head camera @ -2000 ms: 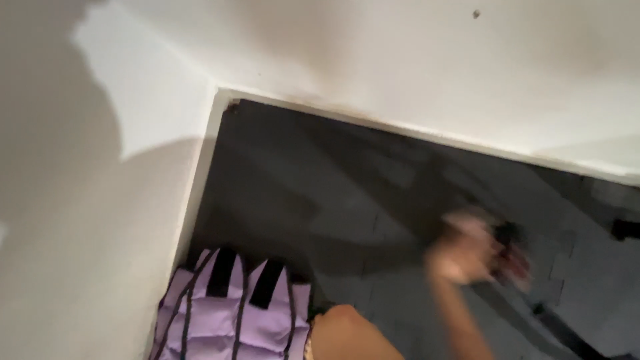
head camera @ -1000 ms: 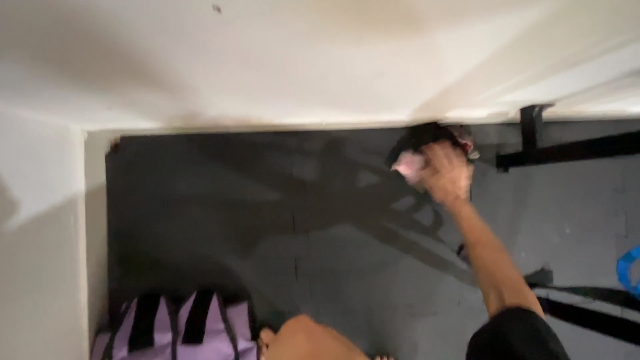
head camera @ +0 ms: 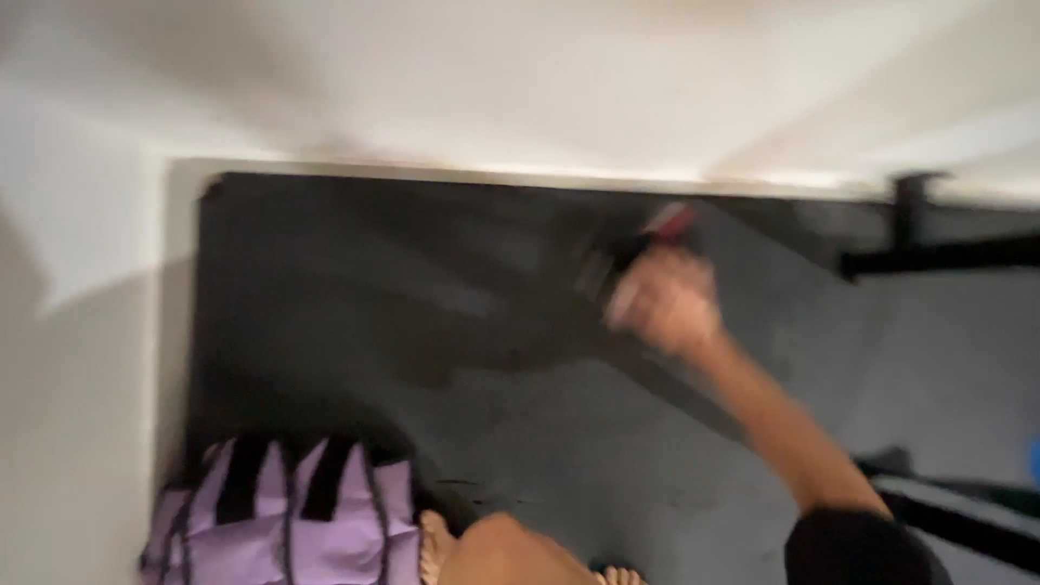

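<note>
My right hand [head camera: 668,299], blurred by motion, is closed around a dark cloth-like item [head camera: 621,248] with a red and pale part at its top. The item is over the dark mat floor [head camera: 504,325], a little out from the wall. Blur hides its exact shape and whether it touches the floor. My left hand is outside the view.
A purple bag-like object [head camera: 276,520] with black straps lies at the lower left. My bare knee [head camera: 504,548] and toes are beside it. White walls [head camera: 520,89] meet at the left corner. Black metal bars [head camera: 951,256] stand at the right, with more at the lower right.
Since a second ago, my right hand and the dark item have come away from the wall's base onto the floor. The view has also shifted.
</note>
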